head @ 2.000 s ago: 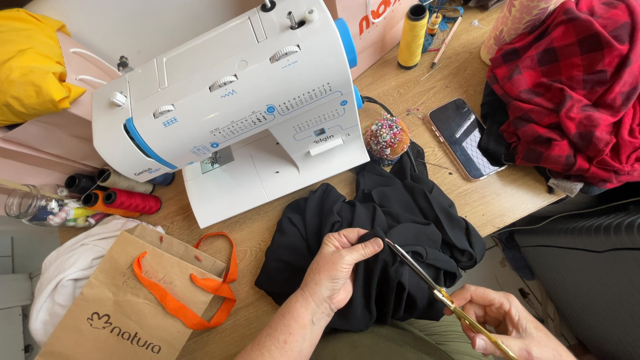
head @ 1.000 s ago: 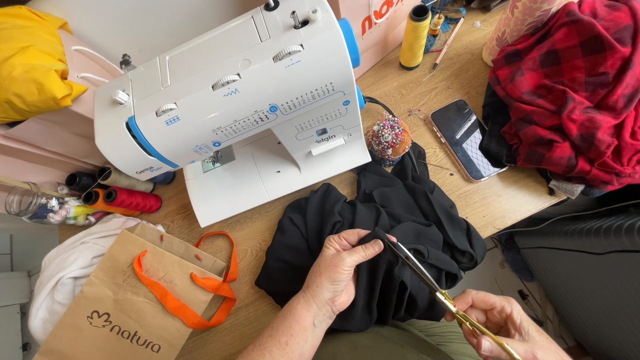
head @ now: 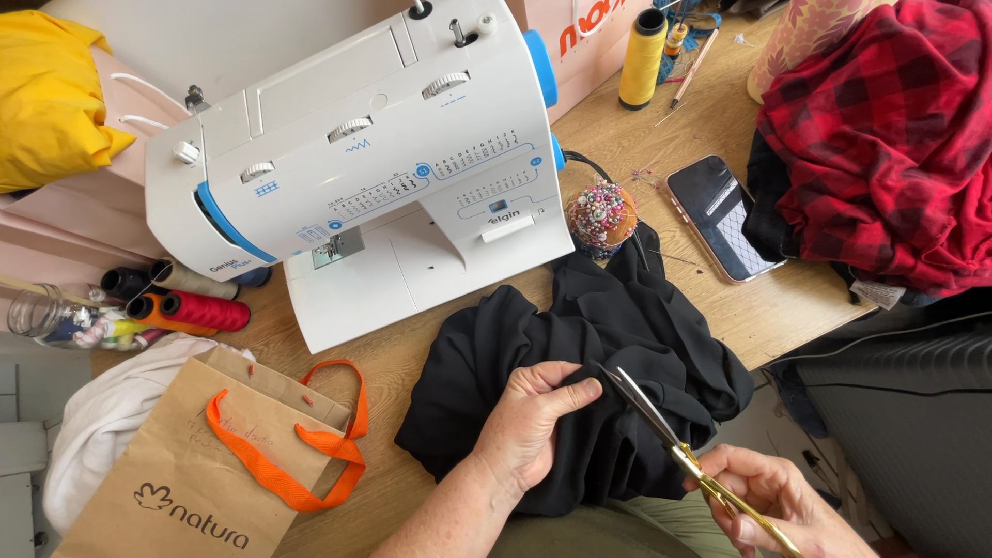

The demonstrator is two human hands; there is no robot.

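Note:
Black fabric (head: 496,341) lies bunched over the front edge of the wooden table and my lap. My left hand (head: 531,422) pinches a fold of it between thumb and fingertips. Gold-handled scissors (head: 690,457) are held by the handles in my right hand (head: 763,496), their blades slightly apart and pointing at the pinched fold. The tips are close to my left thumb; whether they touch the cloth I cannot tell. Behind the fabric stands a white Elgin sewing machine (head: 364,155), with a pincushion full of pins (head: 603,213) at its right.
A smartphone (head: 717,217) and red-black checked fabric (head: 883,147) lie at the right. A yellow thread cone (head: 643,58) stands at the back. At the left are a kraft paper bag (head: 178,465), white cloth (head: 101,418), thread cones (head: 205,311) and a glass jar (head: 39,310).
The scissor blades have shifted slightly at the pinched fold between the earlier frames and now. My left hand still pinches the black fabric.

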